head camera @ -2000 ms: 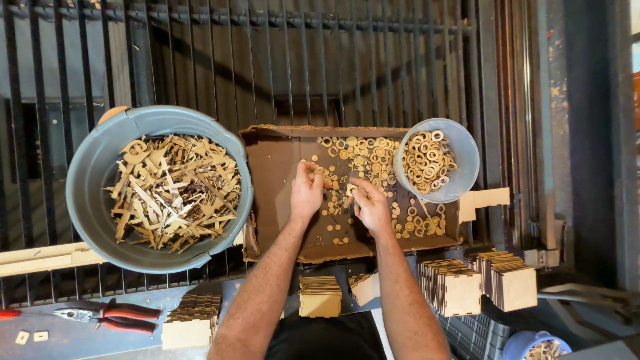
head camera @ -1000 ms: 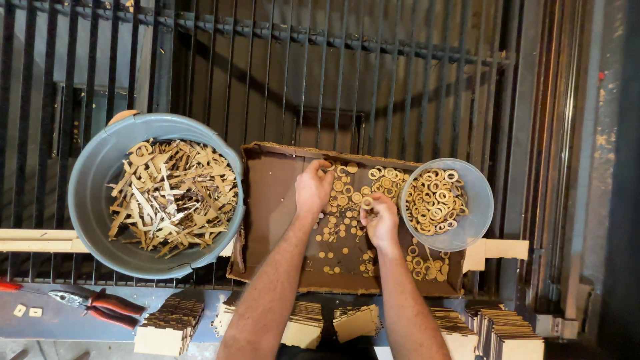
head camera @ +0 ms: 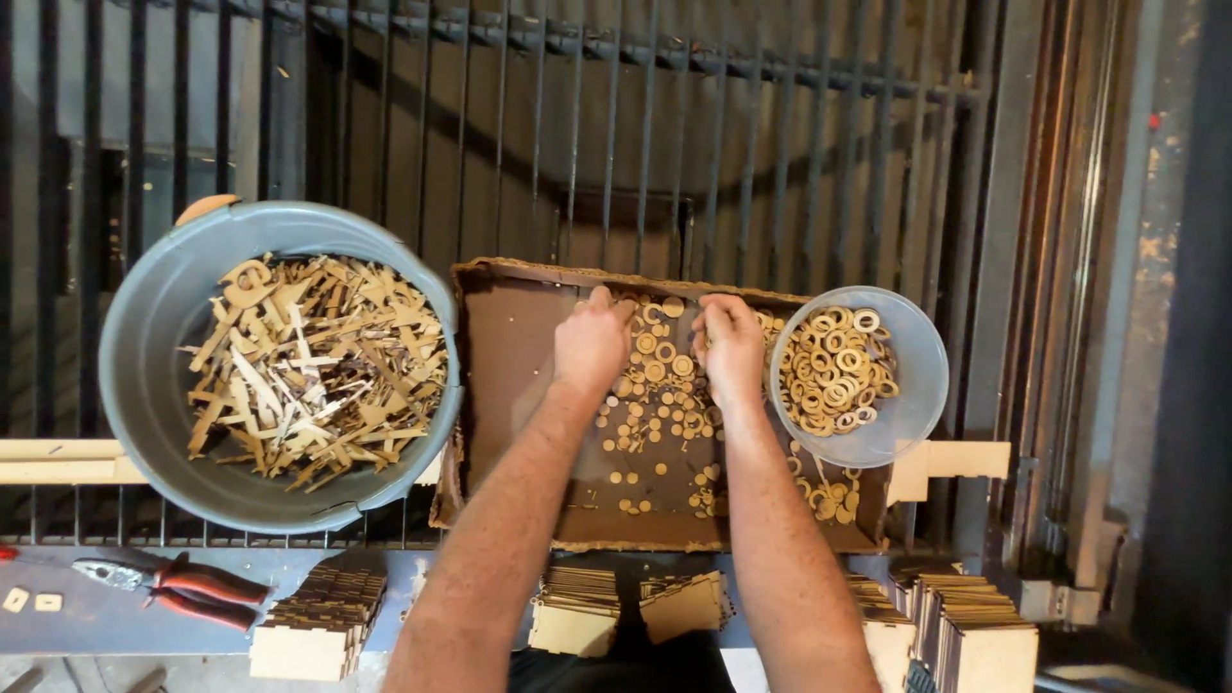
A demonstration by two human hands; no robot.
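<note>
A shallow cardboard tray (head camera: 510, 385) holds many small wooden discs (head camera: 661, 469) and rings. Near its far wall, my left hand (head camera: 594, 339) has its fingers bent down at the edge of the pieces; whether it grips one cannot be made out. My right hand (head camera: 729, 351) is to its right, fingers curled over more pieces, and what is between the fingertips is unclear. Just right of that hand, a translucent plastic tub (head camera: 914, 385) full of wooden rings (head camera: 835, 371) rests over the tray's right side.
On the left stands a grey-blue bucket (head camera: 144, 337) of thin wooden offcuts (head camera: 318, 366). Metal slats (head camera: 500, 115) run beneath. Along the near ledge lie red-handled pliers (head camera: 207, 587) and stacks of cut wooden plates (head camera: 308, 626), (head camera: 577, 606), (head camera: 982, 626).
My right hand has moved from beside the tub's lower left toward the tray's far wall. My left hand remains near that wall.
</note>
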